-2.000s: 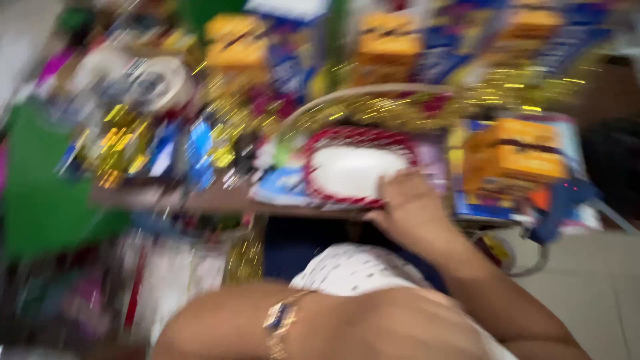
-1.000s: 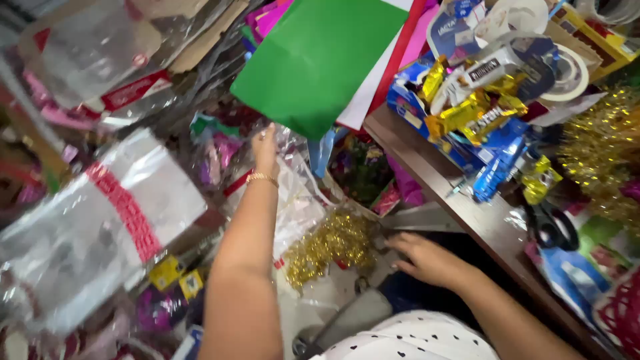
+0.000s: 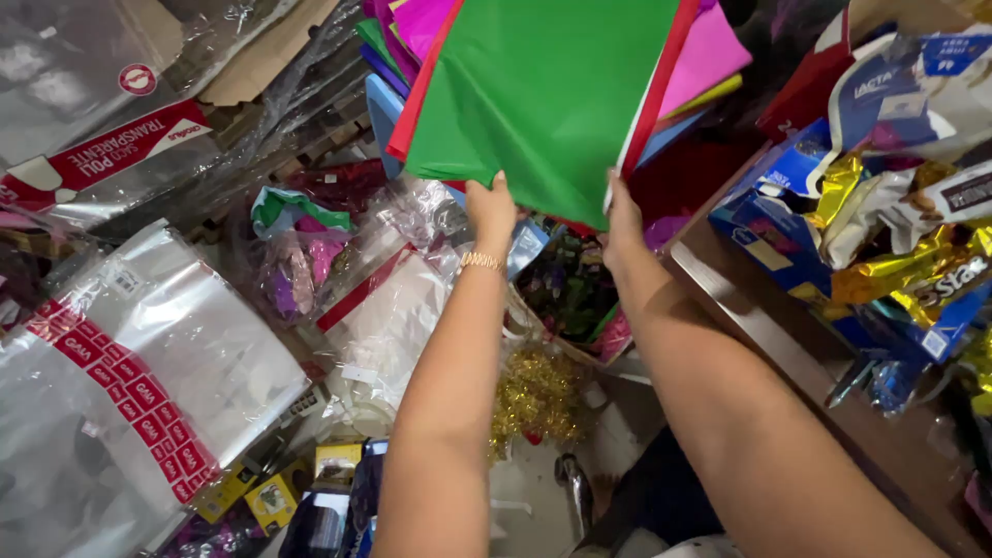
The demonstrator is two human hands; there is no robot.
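Observation:
My left hand [image 3: 492, 209], with a gold bracelet at the wrist, grips the near left edge of a green sheet [image 3: 542, 93] that looks like tissue or thin plastic. At the sheet's near right corner is my right hand [image 3: 621, 213], its fingers closed on the edge; they are partly hidden by the sheet. Red and white sheets show at the sides beneath the green one. More sheets, pink [image 3: 701, 58], yellow and blue, fan out behind and under it.
Packs of clear plastic bags [image 3: 225, 341] lie at the left. A wooden tabletop edge [image 3: 744, 325] runs along the right, bearing an open blue box [image 3: 783, 232] of wrapped chocolates. Gold tinsel [image 3: 542, 395] and a container of artificial greenery [image 3: 570, 291] sit below my hands.
My right hand, free of the sheets a second ago, now holds the green sheet's right corner. My left hand is on its near edge. The view has turned from the table toward the left.

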